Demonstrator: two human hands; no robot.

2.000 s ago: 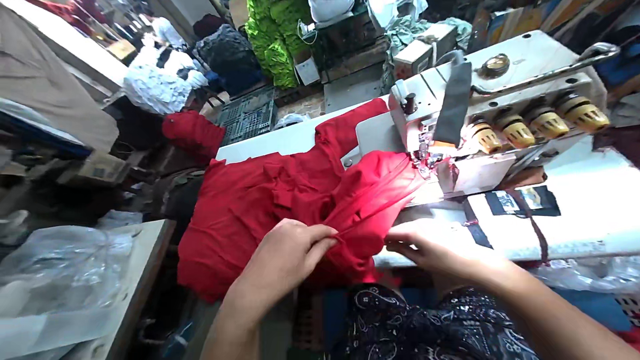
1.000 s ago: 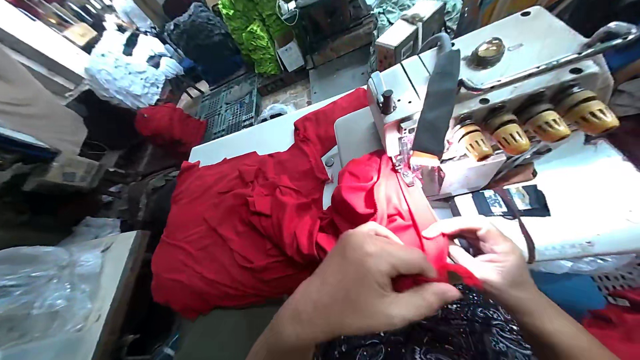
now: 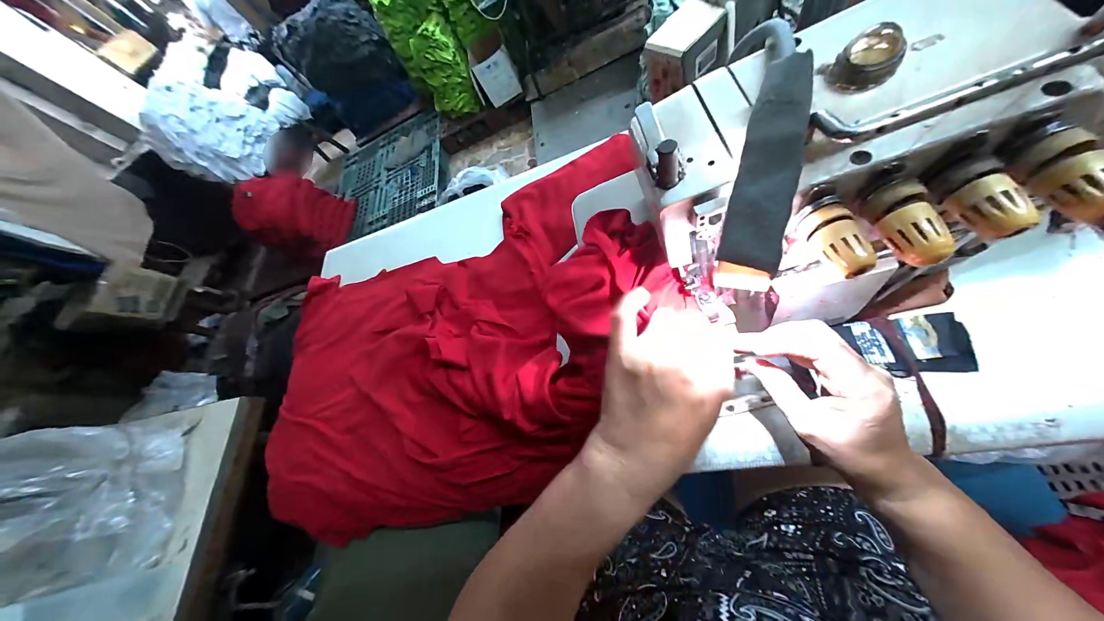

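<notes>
Red fabric (image 3: 431,397) spreads over the left of the white table and runs up to the needle area of an overlock-type sewing machine (image 3: 724,155). My left hand (image 3: 673,371) lies on the fabric just in front of the presser foot (image 3: 709,302), its thumb raised; whether its fingers grip cloth is hidden. Right of it, my right hand (image 3: 819,379) has thumb and forefinger nearly together at the machine's front edge. Glare hides what is between those fingertips. A dark flap (image 3: 766,164) hangs beside the needle area, left of several yellow tension knobs (image 3: 914,233).
A dark label-like patch (image 3: 940,341) and a brown strap (image 3: 918,388) lie on the table at right. Clear plastic (image 3: 95,492) covers a board at lower left. A person in red (image 3: 289,207) is beyond the table, near a green plastic pallet (image 3: 401,168).
Both hands have moved up toward the presser foot. A second ago they held red fabric closer to my lap; that fabric no longer shows in front of my right hand.
</notes>
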